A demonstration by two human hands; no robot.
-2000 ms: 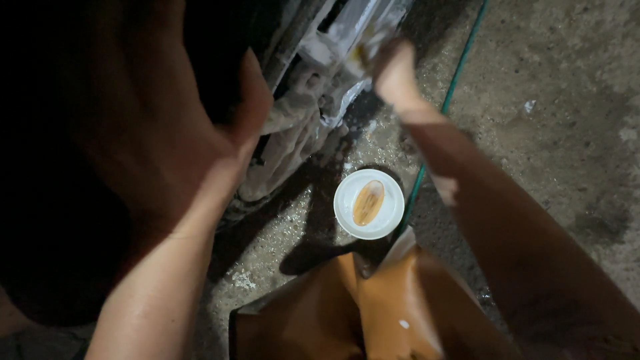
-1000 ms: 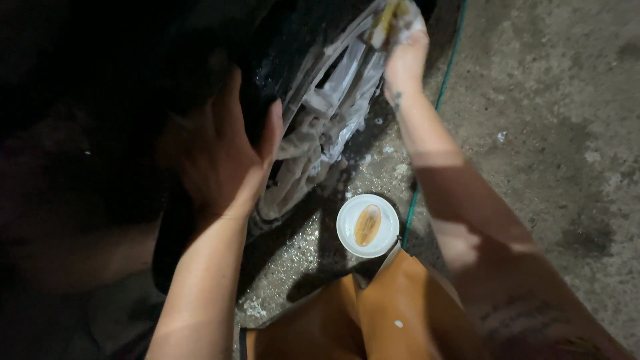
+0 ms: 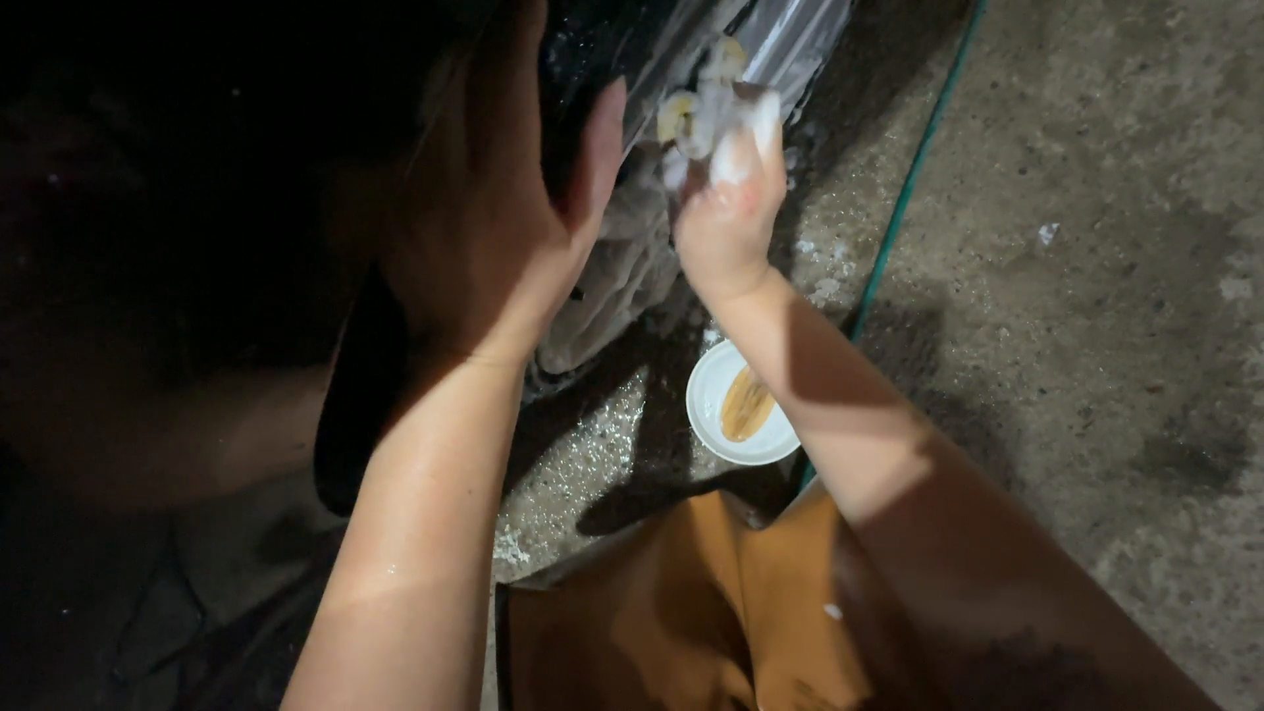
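My left hand (image 3: 494,207) rests with fingers spread against a dark, glossy panel (image 3: 197,178) that looks like a vehicle's bodywork; it holds nothing. My right hand (image 3: 736,188), covered in white suds, grips a yellowish, foam-covered sponge (image 3: 681,117) against the soapy, ribbed part (image 3: 790,44) at the panel's lower edge. Foam hides the sponge's outline and most of the fingers. Below the right wrist, a white round tub (image 3: 706,420) stands on the wet ground, partly covered by my right forearm. In it lies an oval, tan-coloured thing (image 3: 747,405), possibly a brush.
A thin green hose (image 3: 913,178) runs along the wet concrete floor (image 3: 1106,346) to the right of the tub. An orange-brown apron or garment (image 3: 691,612) covers my lap at the bottom. The dark panel fills the left side and mirrors my arm.
My right hand has moved from the upper, far end of the soapy part down along it, closer to my left hand, with the sponge in it. The left hand still lies on the panel.
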